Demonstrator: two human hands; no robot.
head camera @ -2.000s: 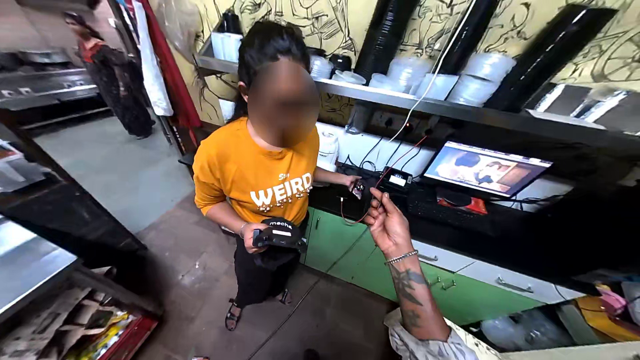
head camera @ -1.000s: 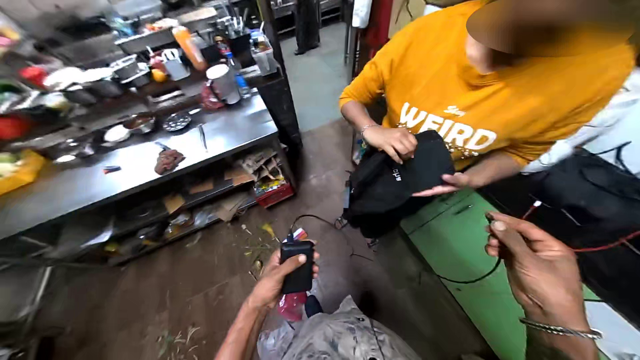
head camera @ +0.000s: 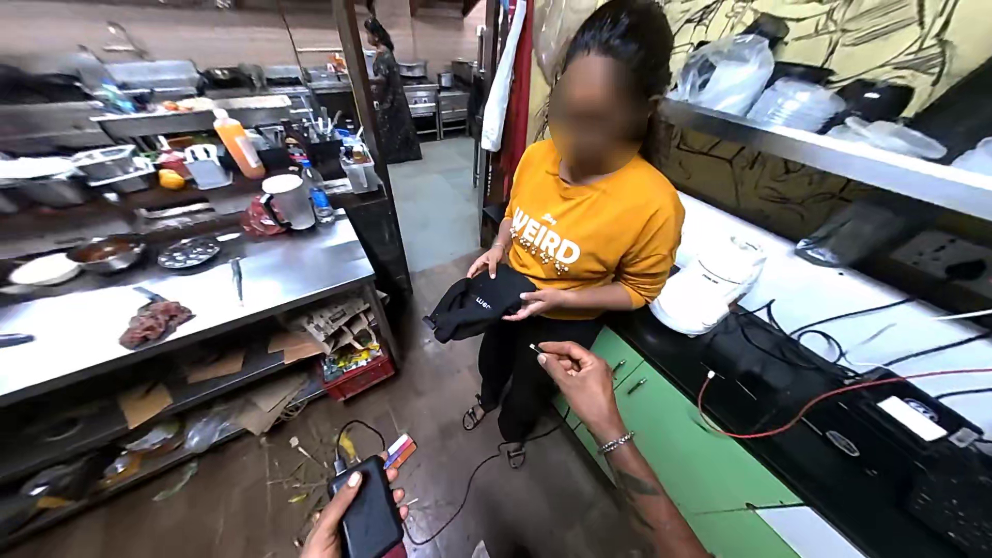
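My left hand (head camera: 345,504) grips a black power bank (head camera: 366,508) at the bottom of the head view, with a small orange and white item (head camera: 400,451) showing by its fingers. A black cable (head camera: 473,484) is plugged into the top of the power bank and loops low across the floor area toward the right. Between thumb and fingertips, my right hand (head camera: 577,380) pinches a small cable connector (head camera: 535,349). Just beyond it, a person in an orange sweatshirt (head camera: 593,225) holds a black cap or cloth item (head camera: 479,302) in both hands.
A steel table (head camera: 310,271) on the left bears raw meat (head camera: 155,323), a knife (head camera: 236,280) and bowls. At right, a black counter (head camera: 666,349) holds a white appliance (head camera: 709,287), a red cable (head camera: 806,407) and black devices. Another person (head camera: 395,101) stands in the back.
My left hand with the power bank, out of view two seconds ago, is in view. The other person held a dark object and reached to the counter then; now both their hands hold the black item.
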